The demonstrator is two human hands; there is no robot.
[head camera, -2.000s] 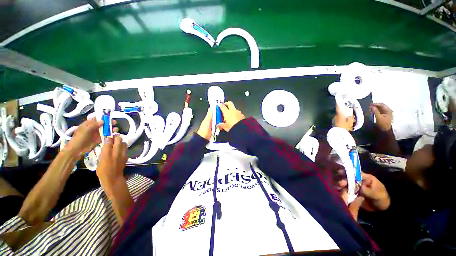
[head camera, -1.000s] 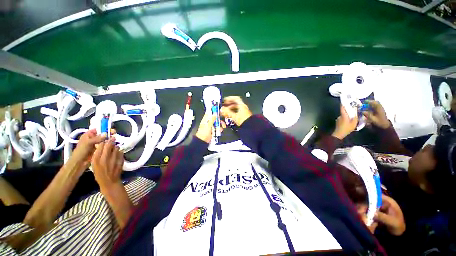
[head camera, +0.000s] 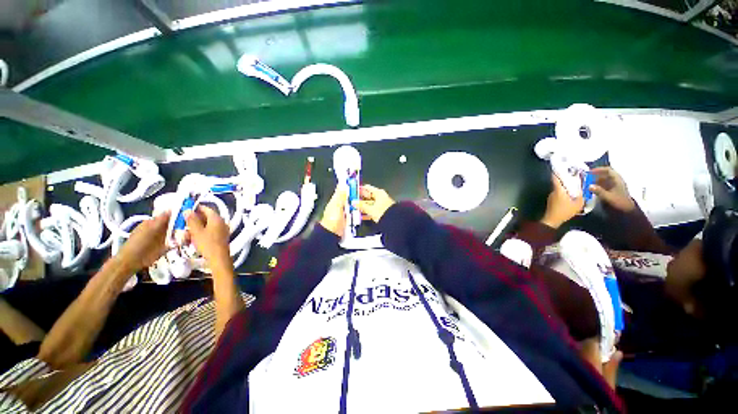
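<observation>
A glossy white curved device (head camera: 347, 158) with a rounded head and a blue strip along it stands out in front of my chest over the black bench. Its round end points towards the belt. My left hand (head camera: 334, 212) holds it from the left side. My right hand (head camera: 375, 202) is closed around its right edge, with fingers at the blue strip. The lower part of the device near my jacket is partly hidden by my hands.
A white disc roll (head camera: 458, 181) lies right of my hands, with a slim yellowish stick (head camera: 501, 226) nearer me. Piled white devices (head camera: 77, 226) lie left. A device (head camera: 326, 73) rests on the green belt (head camera: 485, 48). People on both sides hold devices.
My right hand lifted off the strip, fingers curled, and is now back at the device. The device on the belt has moved left. The left neighbour's device is now tilted.
</observation>
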